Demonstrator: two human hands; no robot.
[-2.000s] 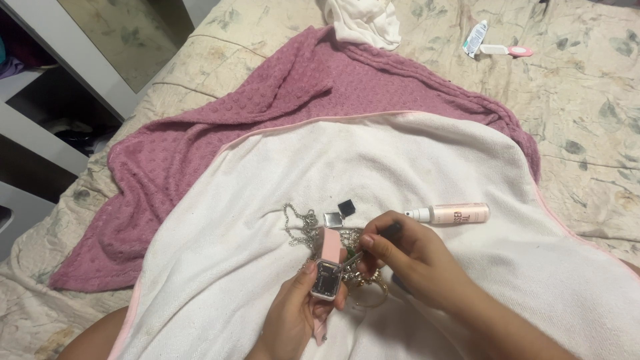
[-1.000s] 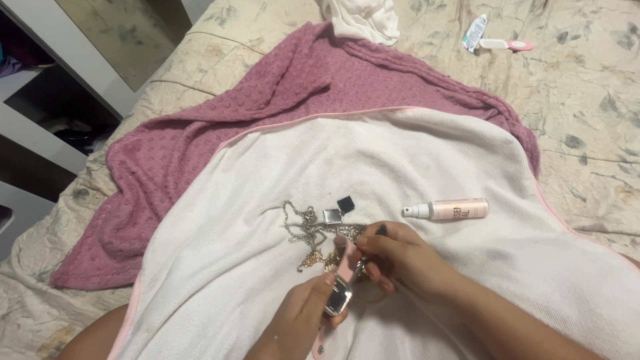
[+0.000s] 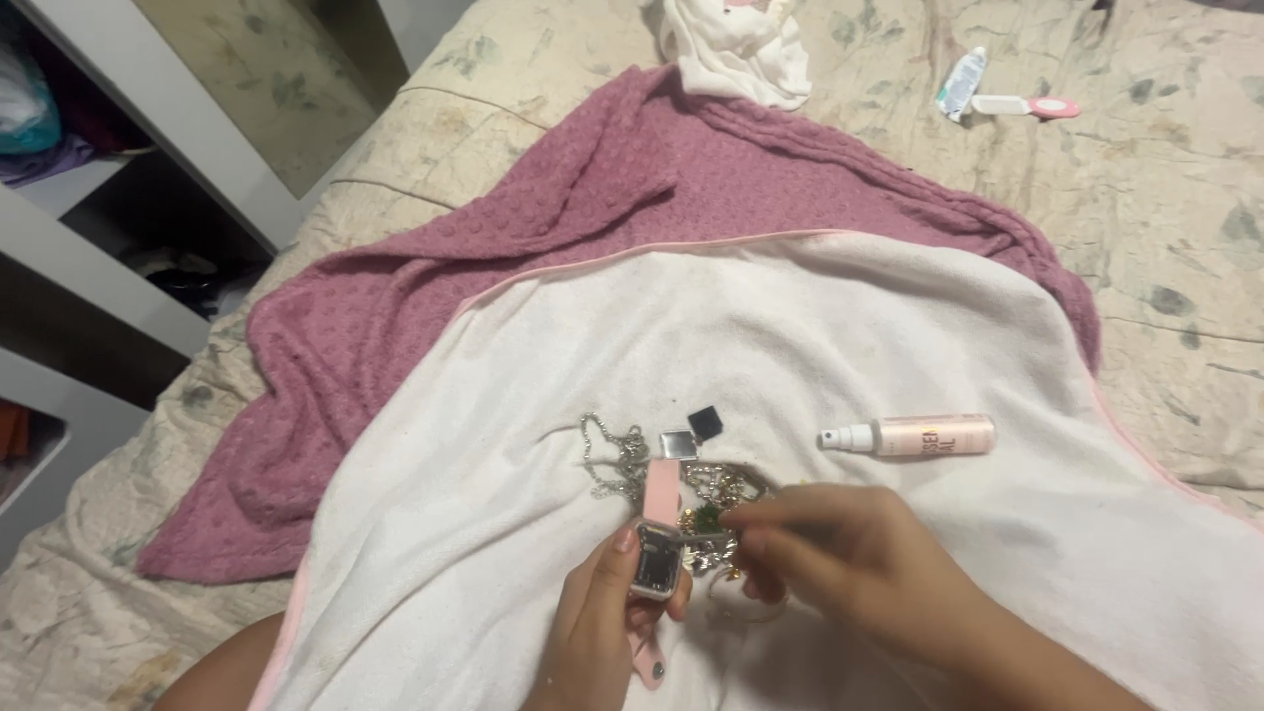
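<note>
My left hand (image 3: 602, 602) holds a watch (image 3: 658, 561) with a pink strap and a clear case around its square body; the inside of the body looks dark and exposed. In my right hand (image 3: 820, 553) is a thin metal tool (image 3: 703, 538), its tip at the watch's right upper edge; the fingers hide the rest of it. Beneath and beyond the watch lies jewellery: a silver chain (image 3: 617, 459) at left and a tangle of silver and gold pieces (image 3: 726, 484). A square silver piece (image 3: 677, 445) touches or nearly touches a small black square (image 3: 705, 423).
A white towel (image 3: 553, 375) with pink edging lies under everything, over a mauve blanket (image 3: 375, 286) on the bed. A pink spray bottle (image 3: 933, 435) lies at right. Farther back are a white cloth (image 3: 736, 49), a crumpled tube (image 3: 961, 84) and a pink-handled foot file (image 3: 1027, 106). Open shelves (image 3: 109, 197) stand at left.
One second ago the watch was tilted, with both hands close together over it; now its dark inside faces up and the strap points away from me. The bottle and the squares have stayed put.
</note>
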